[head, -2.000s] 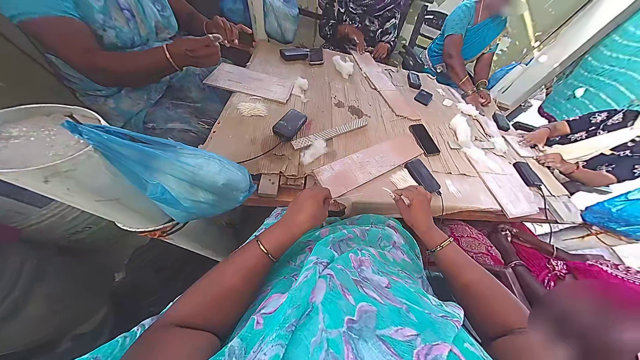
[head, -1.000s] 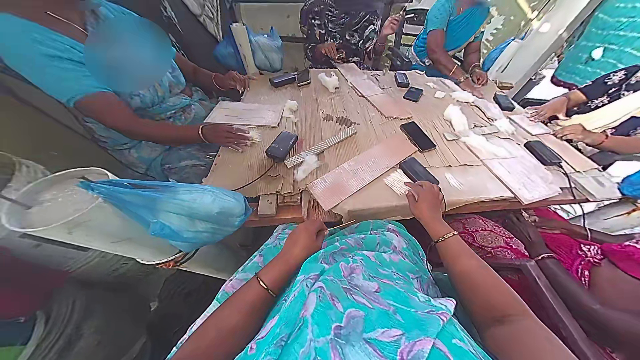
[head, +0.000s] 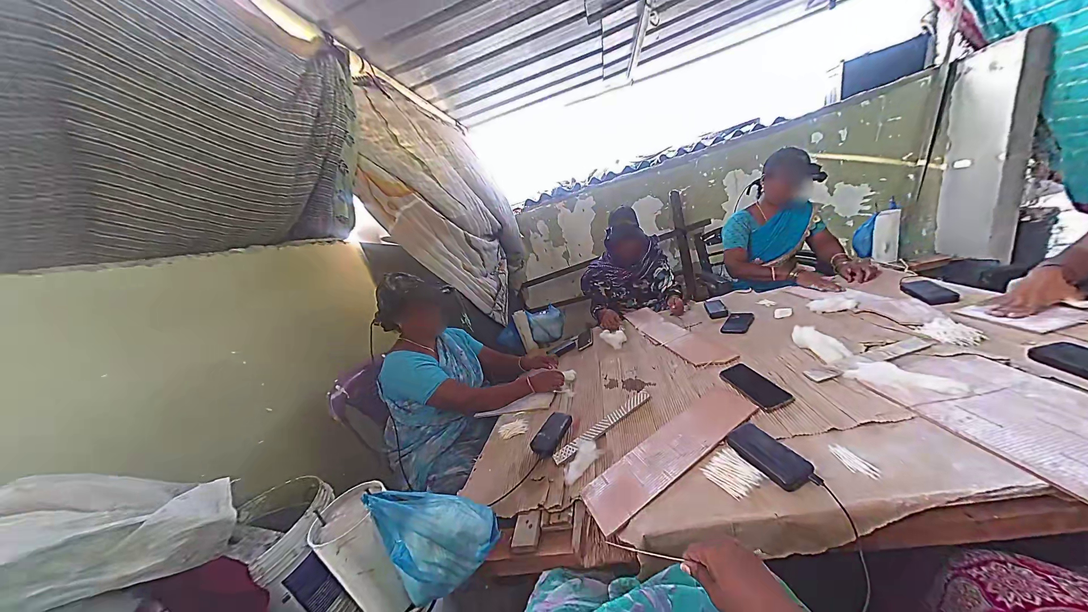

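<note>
At the bottom edge, my right hand (head: pixel 731 574) pinches one end of a thin stick (head: pixel 643 552), which points left along the table's near edge. My left hand is out of view. Just beyond the stick lies a long pinkish board (head: pixel 667 459), slanting away to the right. Right of the board are a bundle of thin white sticks (head: pixel 733 473), a black power bank (head: pixel 769 456) with a cable, and a smaller group of white sticks (head: pixel 854 461). A black phone (head: pixel 756 387) touches the table beyond them. White cotton (head: pixel 581 461) sits left of the board, beside a patterned strip (head: pixel 601 427).
Several people sit around the cardboard-covered table (head: pixel 680 518), with boards, phones and cotton before them. A co-worker's hand (head: pixel 1039 291) rests on a board at right. At lower left stand a white bucket (head: pixel 357 544) and a blue plastic bag (head: pixel 438 540).
The view has tilted up strongly and turned left. My left hand, visible at the table edge before, is out of view. The co-worker at left has brought both hands together over a board.
</note>
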